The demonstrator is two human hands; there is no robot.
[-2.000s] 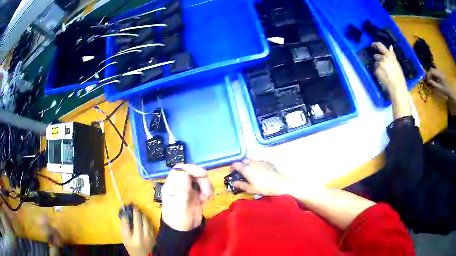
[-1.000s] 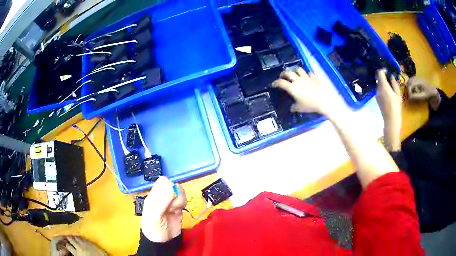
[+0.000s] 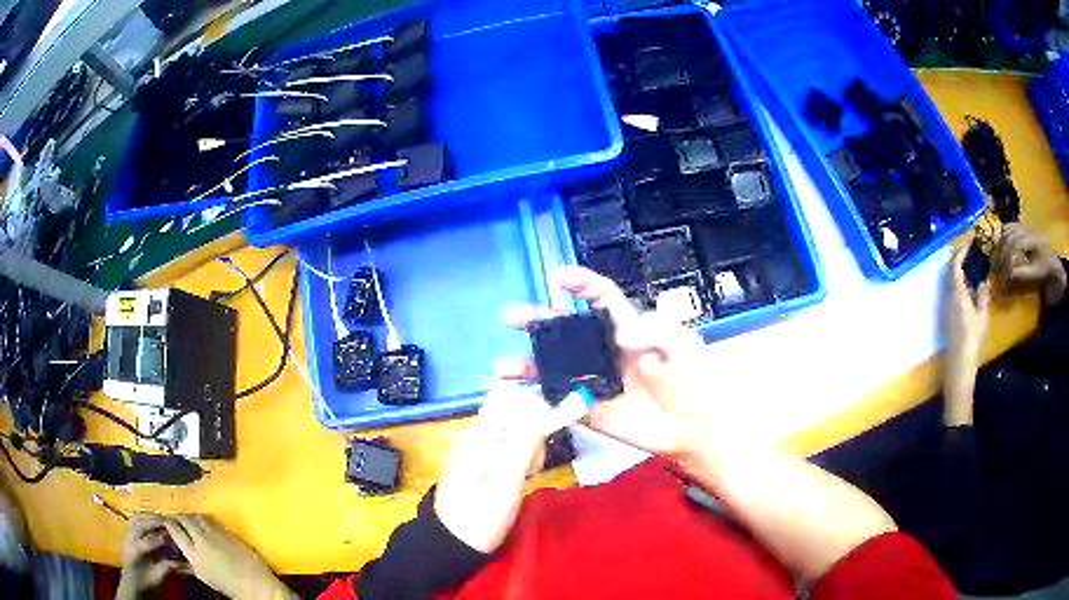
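Note:
A flat black square housing piece (image 3: 574, 354) is held up between my hands above the table, in front of the lower-left tray. My right hand (image 3: 639, 369) grips it from the right side and behind. My left hand (image 3: 504, 440) is at its lower left edge, with a small white-blue piece (image 3: 574, 407) at the fingertips against the housing. Another dark unit (image 3: 558, 448) lies on the table below my hands, partly hidden. Whether my left fingers also grip the housing is hard to tell.
A black unit (image 3: 373, 465) lies on the yellow table (image 3: 287, 516). The lower-left tray (image 3: 469, 410) holds wired boards. The middle-right tray (image 3: 817, 275) holds black shells. The upper-left tray (image 3: 516, 176) holds units with white leads. A power supply (image 3: 176, 375) stands left. Neighbours' hands are at both sides.
My right hand has come back from the middle-right tray with a black housing piece. My left hand has moved right to meet it. The view has shifted.

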